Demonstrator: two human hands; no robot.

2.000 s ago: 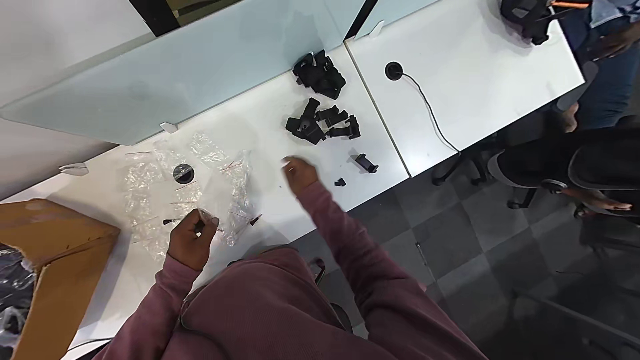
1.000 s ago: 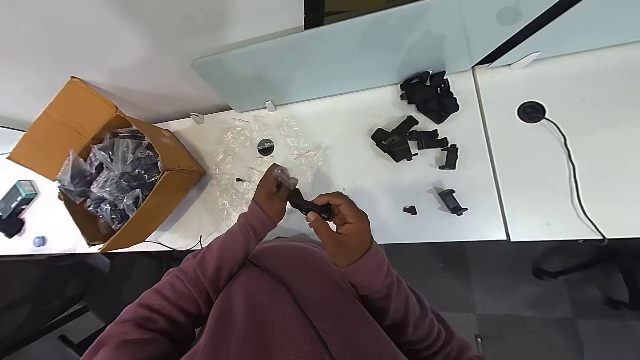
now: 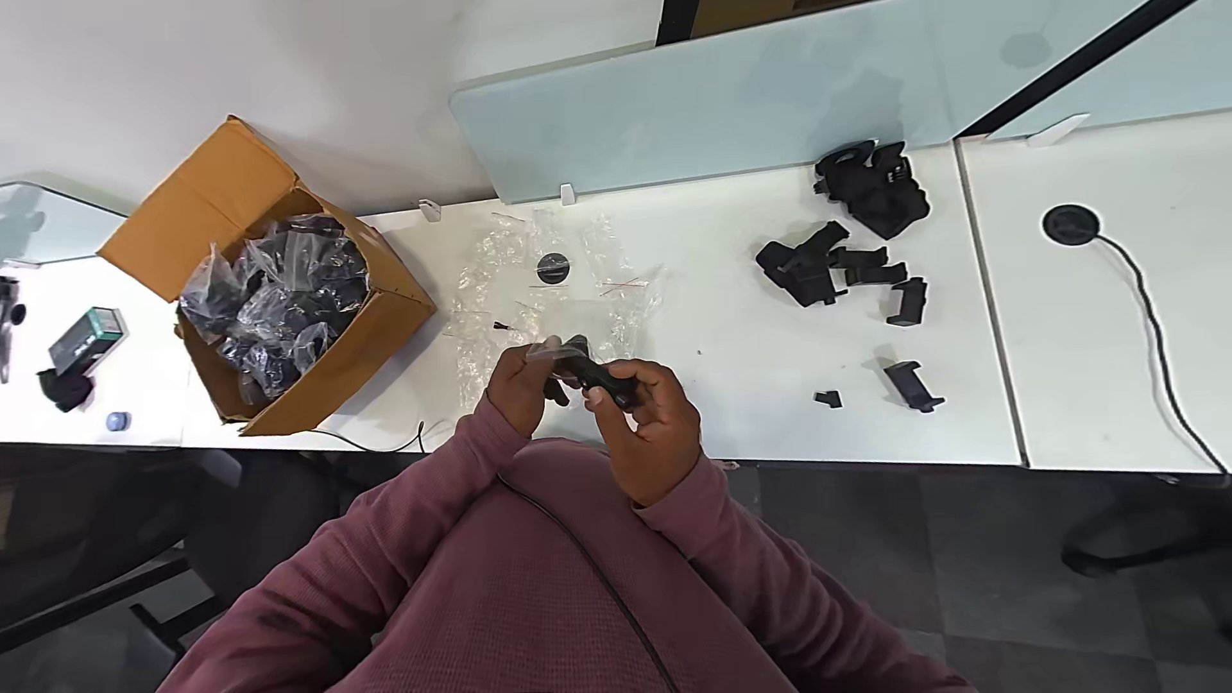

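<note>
Over the table's front edge, my right hand [image 3: 650, 423] grips a black plastic part [image 3: 602, 375]. My left hand [image 3: 521, 388] pinches a clear plastic bag [image 3: 546, 351] at the part's left end; whether the part is partly inside the bag cannot be told. Behind my hands, empty clear bags [image 3: 606, 313] lie spread around a black round desk grommet [image 3: 552, 269]. To the right lie a black strap bundle [image 3: 871, 188], a black jointed piece [image 3: 802, 265], several black brackets [image 3: 907, 300], a separate black clamp-like bracket [image 3: 912, 387] and a small black piece [image 3: 828, 398].
An open cardboard box [image 3: 395, 298] full of bagged black parts stands at the left. A glass divider [image 3: 674, 125] runs along the table's back. Farther left are a small green-and-black box [image 3: 87, 341] and a blue round item [image 3: 117, 422]. A black cable [image 3: 1150, 327] crosses the right table.
Two seconds ago my hands were apart, the right one open over the table. Both are now together at the black part and the bag. The view has swung left.
</note>
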